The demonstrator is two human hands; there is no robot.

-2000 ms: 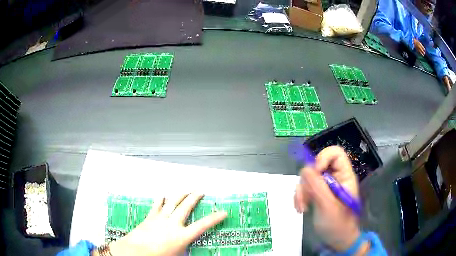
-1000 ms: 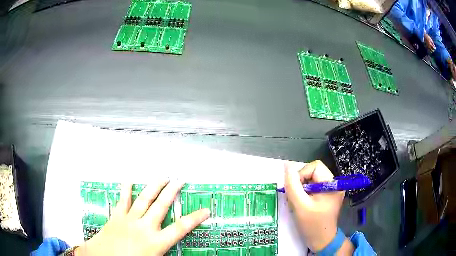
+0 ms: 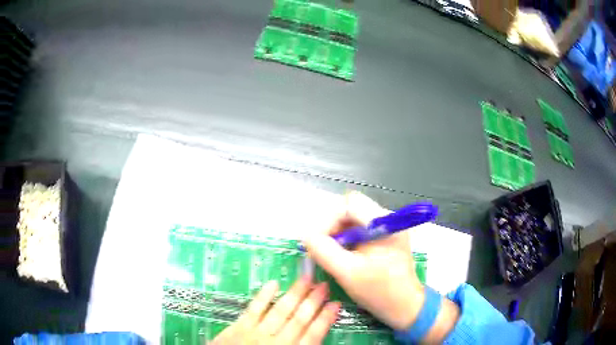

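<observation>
Two green PCB panels side by side, or one wide panel, lie on the white sheet (image 3: 182, 175); the hands hide where they might meet. The green board (image 3: 216, 266) shows a band of holes across its middle. My right hand (image 3: 375, 266) holds a blue-purple marker pen (image 3: 388, 226) like a pen, its tip at the board's upper edge. My left hand (image 3: 287, 317) lies on the board just below the pen tip, fingers apart, with the palm cut off by the bottom edge. The picture is blurred.
A black bin of pale parts (image 3: 40, 232) stands left, a black bin of dark parts (image 3: 523, 239) right. A blue pen cap (image 3: 514, 310) lies below it. Several populated panels, one at the top (image 3: 307, 40), lie on the belt. A blue-sleeved person (image 3: 593, 57) is upper right.
My right hand with the pen has moved left along the board's upper edge. My left hand has moved right and lower. The camera view has shifted left and tilted.
</observation>
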